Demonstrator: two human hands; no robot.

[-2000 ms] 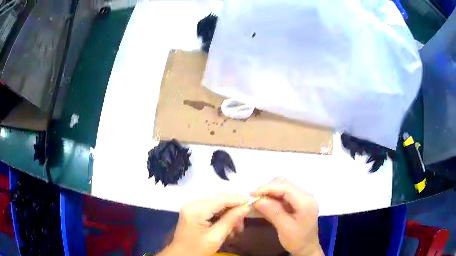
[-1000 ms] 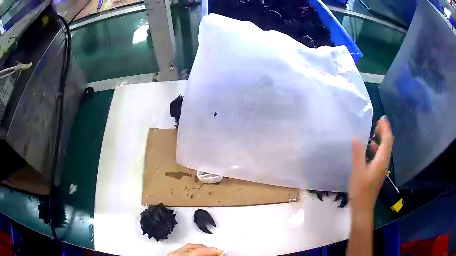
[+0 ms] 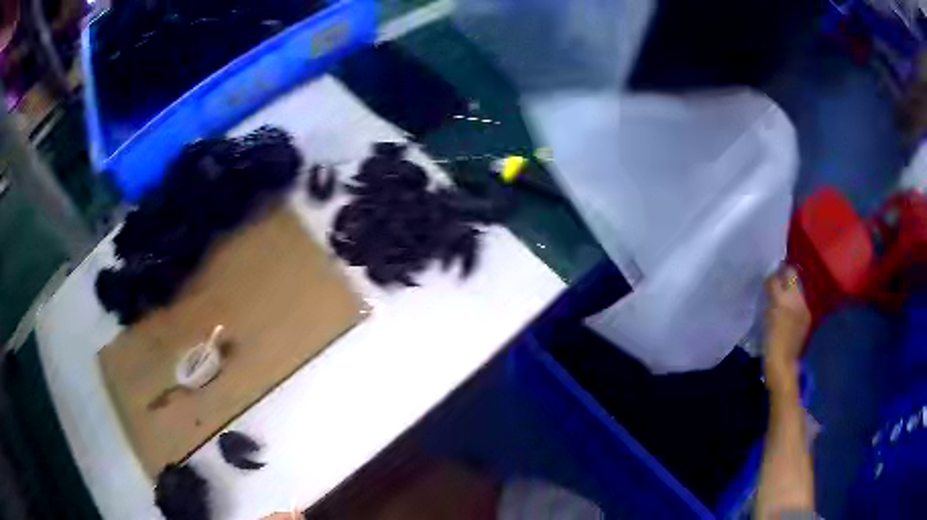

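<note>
My right hand (image 3: 786, 313) grips the edge of the whitish plastic sheet (image 3: 701, 203), which hangs over a low blue bin to the right of the bench. My left hand (image 3: 285, 516) is cut off at the bottom edge; only a bit shows, so its hold cannot be told. The white glue dish (image 3: 198, 364), with a thin stick in it, sits on the stained cardboard (image 3: 244, 305). A small black hair part (image 3: 241, 450) and a rounded spiky hair piece (image 3: 183, 492) lie at the cardboard's near edge. The frame is blurred.
Black hair pieces (image 3: 203, 203) are heaped along the cardboard's far edge, with a pile of small parts (image 3: 402, 218) right of it. A blue parts bin (image 3: 244, 91) stands beyond. A yellow-ended tool (image 3: 511, 168), red object (image 3: 833, 244) and a person's blue sleeve or clothing (image 3: 900, 437) are at right.
My right hand has taken the plastic sheet off the work area to the right, uncovering the black piles. The view has swung right. My left hand is nearly out of the picture.
</note>
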